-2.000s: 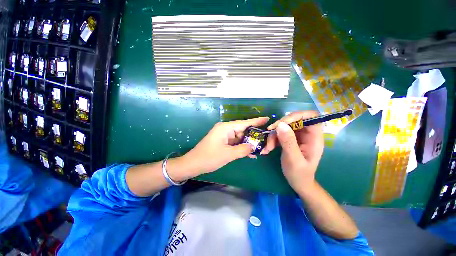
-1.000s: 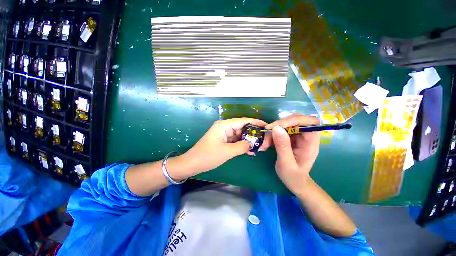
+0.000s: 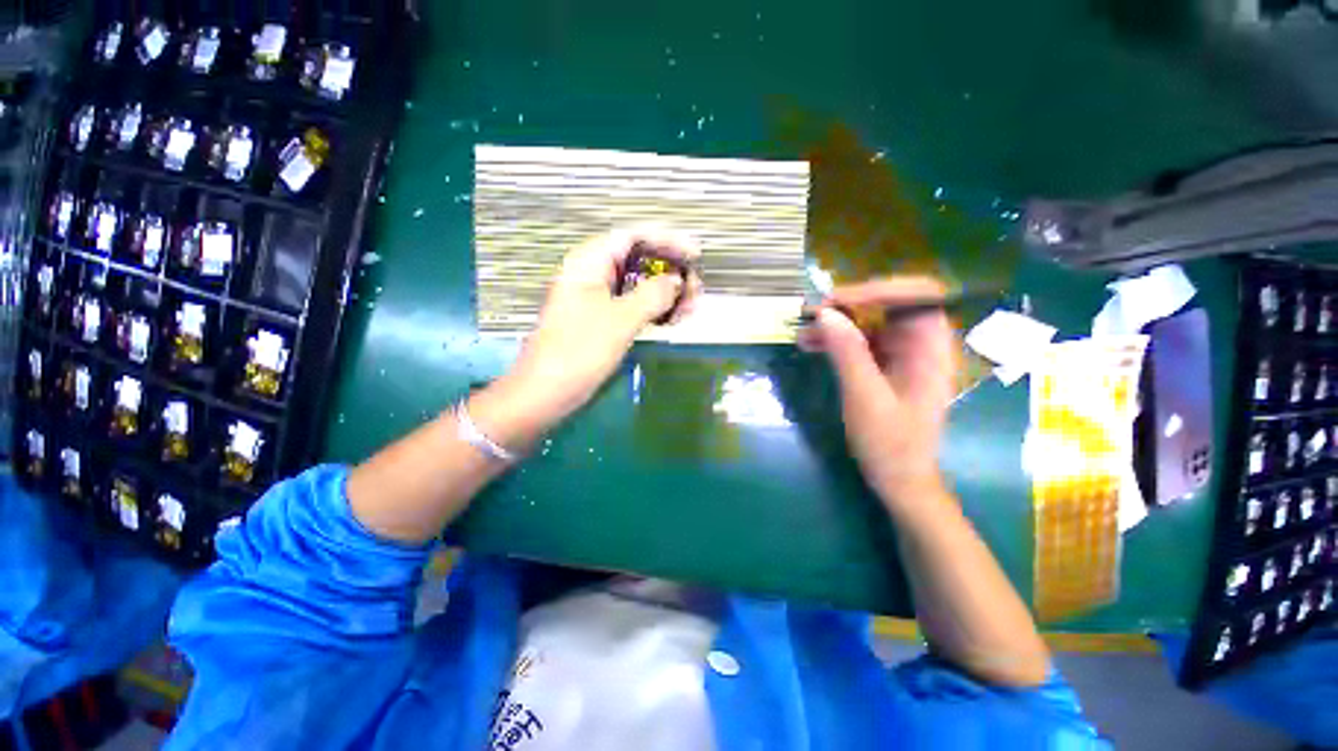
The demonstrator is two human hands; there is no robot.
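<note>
My left hand (image 3: 587, 316) holds a small dark watch module (image 3: 659, 279) in its fingertips, over the adhesive strip sheet (image 3: 638, 206). Gold parts show inside the module. My right hand (image 3: 888, 374) is blurred and holds the black tweezers (image 3: 917, 307) like a pen, tip pointing left, by the sheet's lower right corner. The tweezers are apart from the module. The strip sheet lies flat on the green mat, with thin parallel lines and a blank part near its lower edge. My left hand covers part of it.
Black trays with modules stand at the left (image 3: 242, 272) and right (image 3: 1291, 396). Kapton sheets lie at the right (image 3: 1079, 484) and behind my right hand (image 3: 866, 206). White liner scraps (image 3: 1013, 342), a smartphone (image 3: 1178, 404) and a grey metal arm (image 3: 1189, 206) are at the right.
My left hand has moved the module up and left, over the strip sheet. My right hand with the tweezers has drawn away from the module. The camera view has shifted.
</note>
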